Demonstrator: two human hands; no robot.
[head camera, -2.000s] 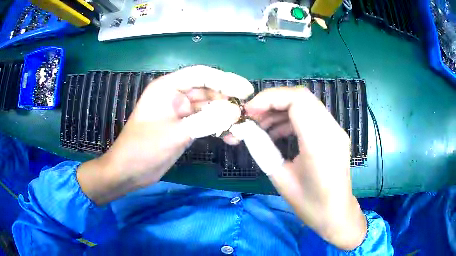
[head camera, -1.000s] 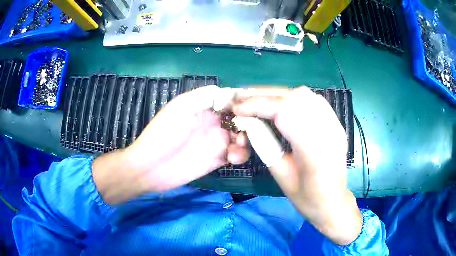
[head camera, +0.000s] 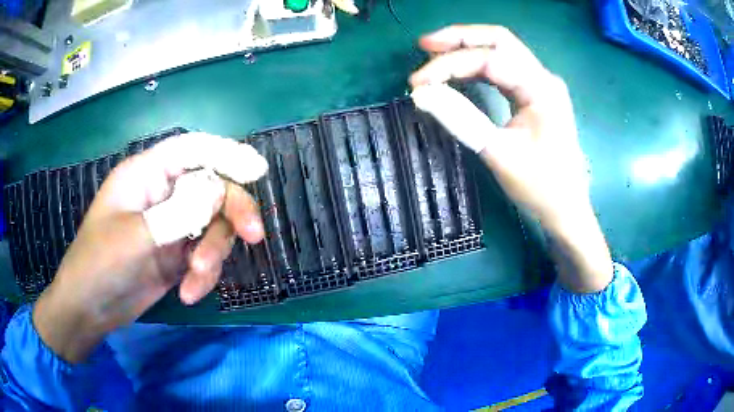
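Observation:
Black plastic housings (head camera: 366, 189) stand side by side in a row along the bench, long grooves up and grid-like ends towards me. My left hand (head camera: 173, 209) is over the left part of the row, fingers curled, with a pale cot on the thumb. Tiny specks of small metal parts show at the thumb's edge; the rest is hidden in the fingers. My right hand (head camera: 515, 121) is raised above the right end of the row, with a pale cot on the thumb. Its thumb and index tips are close together; I cannot tell if a tiny part is between them.
A silver-white base plate (head camera: 177, 48) with a yellow label lies at the upper left, with a green button (head camera: 296, 5) at its corner. A blue tray of metal parts (head camera: 672, 36) is at the upper right. A blue sleeve (head camera: 692, 290) shows at the right edge.
My hands have come apart, left hand to the left and right hand up and away. The view has turned right, so the plate and housings sit further left and the small blue bin is out of view.

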